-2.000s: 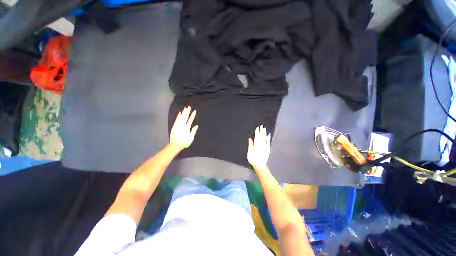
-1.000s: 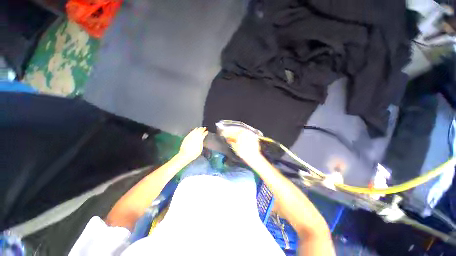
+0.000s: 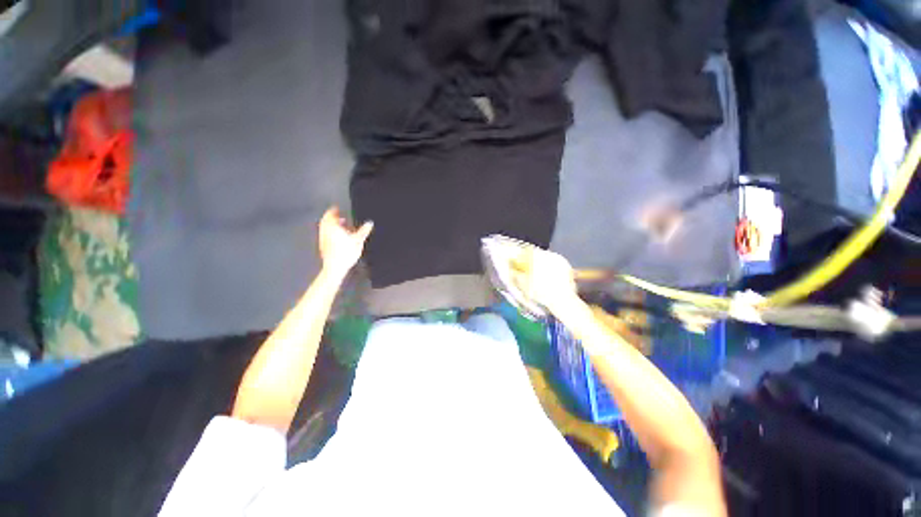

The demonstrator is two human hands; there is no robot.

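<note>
A black garment (image 3: 454, 207) lies on the grey cloth-covered table, its near part flat and its far part bunched, with a small pale tag or shiny spot on it. My right hand (image 3: 545, 278) is closed around the handle of the silver steam iron (image 3: 501, 265), at the near right corner of the flat part. The handle is hidden by the hand. My left hand (image 3: 343, 242) is at the left edge of the flat part, fingers apart, holding nothing. Whether it touches the cloth I cannot tell.
A yellow hose (image 3: 848, 263) and a thin black cable run off to the right. An orange-red bag (image 3: 96, 151) is at the left of the table (image 3: 232, 202). A blue crate (image 3: 697, 348) and a yellow cloth (image 3: 571, 414) are below at the right.
The iron left its place at the right and came into my right hand, first to the near left of the garment, now to its near right corner. My left hand has moved up its left edge.
</note>
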